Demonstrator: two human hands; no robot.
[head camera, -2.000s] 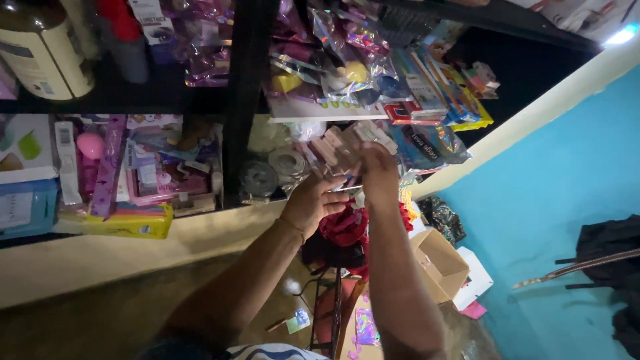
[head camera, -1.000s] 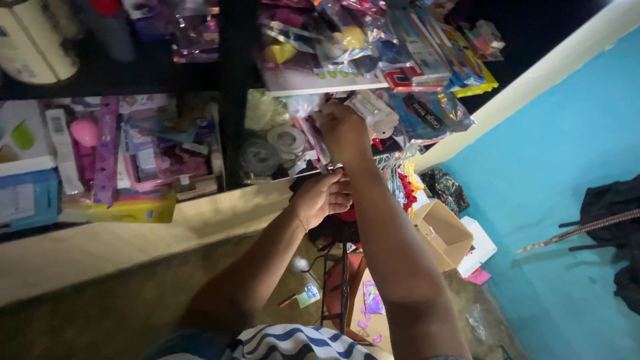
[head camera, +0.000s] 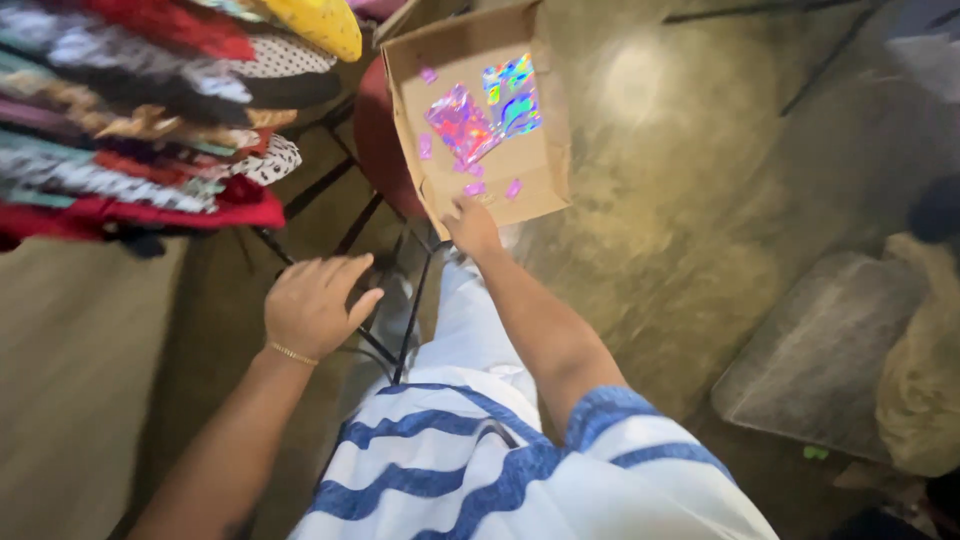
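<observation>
My right hand is at the near edge of a shallow cardboard box, its fingers over the rim; whether it holds anything is not clear. Inside the box lie a pink holographic pouch, a silvery holographic pouch and several small pink packets. To the left and nearer me, my left hand hovers with its fingers apart and nothing in it, a thin bracelet on the wrist.
A red round stool seat with black metal legs is beside and below the box. Piled patterned fabric items jut in at upper left. A grey slab-like object and a tan cloth or bag lie on the floor at right.
The view has swung down from the shelves to the box and floor. Both hands have left the shelf; they were close together there and are now apart.
</observation>
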